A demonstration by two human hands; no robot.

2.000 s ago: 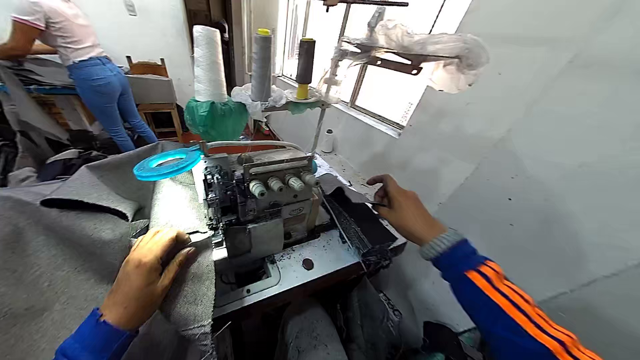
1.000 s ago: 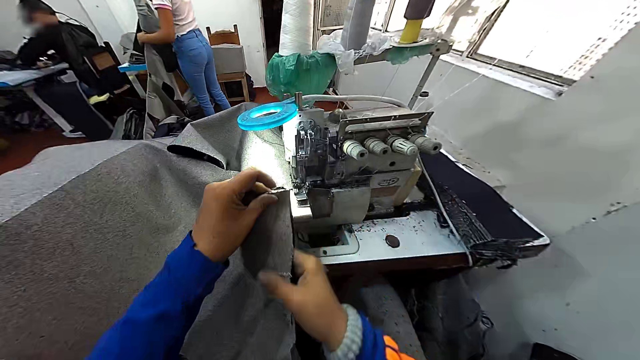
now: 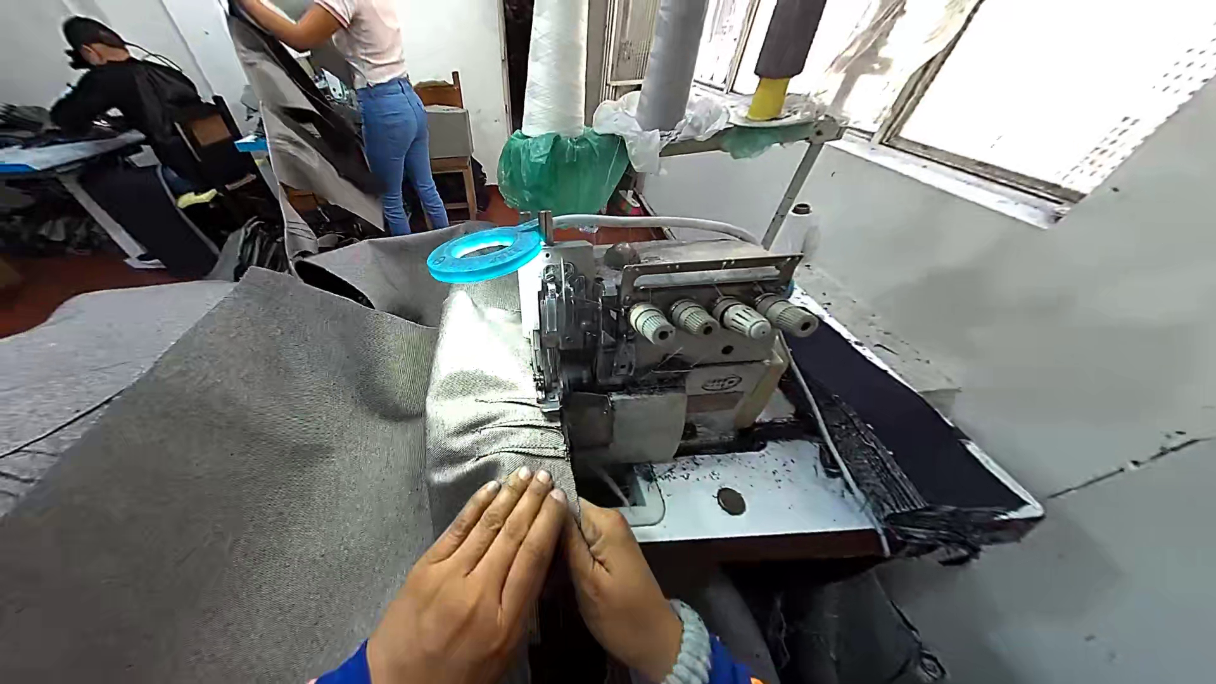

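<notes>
An overlock sewing machine (image 3: 665,351) stands on a white table, lit at its needle area. Gray fabric (image 3: 285,446) spreads over the left side and runs up to the presser foot (image 3: 549,394), with wrinkles just before it. My left hand (image 3: 475,579) lies flat on the fabric, fingers together and pointing at the foot. Beside it my right hand (image 3: 613,579) grips the fabric's right edge between thumb and fingers, partly hidden underneath. A blue translucent ring (image 3: 484,254) sits at the machine's upper left.
Thread cones (image 3: 556,76) stand on a rack behind the machine. Dark fabric strips (image 3: 874,456) lie at the table's right, near the wall. One person (image 3: 389,104) stands at the back holding up fabric; another person (image 3: 133,104) sits at a table at far left.
My right hand has come from the machine's right side to the fabric edge. My left hand has moved back from near the presser foot and lies flat. The standing person has lifted fabric.
</notes>
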